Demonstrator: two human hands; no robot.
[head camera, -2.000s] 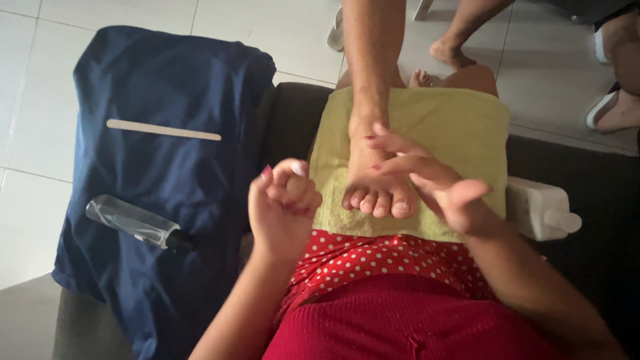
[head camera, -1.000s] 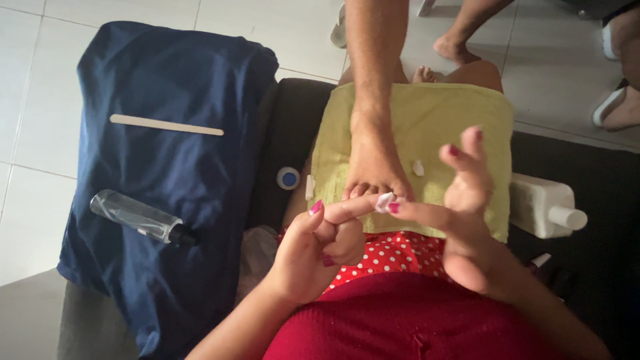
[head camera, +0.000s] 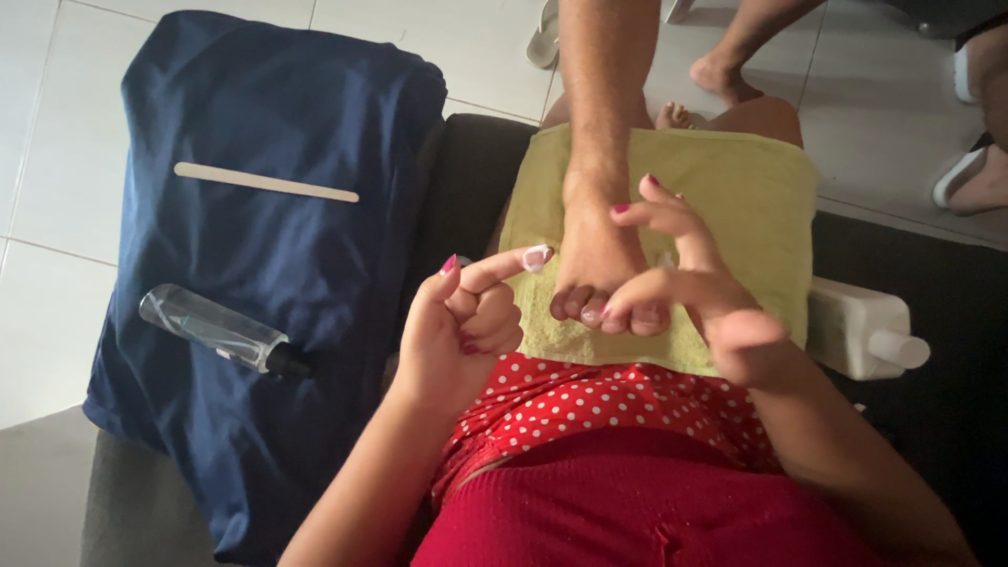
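Another person's foot (head camera: 602, 252) rests on a yellow-green towel (head camera: 724, 181) spread over my lap. My left hand (head camera: 472, 319) is beside the foot, index finger stretched out with a dab of white cream (head camera: 536, 257) on its tip, the other fingers curled in. Over the toes is my right hand (head camera: 693, 283), fingers spread, its index fingertip at the toes; it holds nothing that I can see. Both hands have pink-red painted nails.
A dark blue cloth (head camera: 291, 260) at the left bears a flat nail file (head camera: 266, 182) and a clear bottle with a black cap (head camera: 220, 331). At the right lies a white bottle (head camera: 854, 327). Other people's feet (head camera: 720, 77) and a sandal (head camera: 543, 39) are on the tiled floor.
My hands, whose index fingertips met a second ago, are now apart. My right hand has moved onto the toes. The white cream shows on my left index fingertip.
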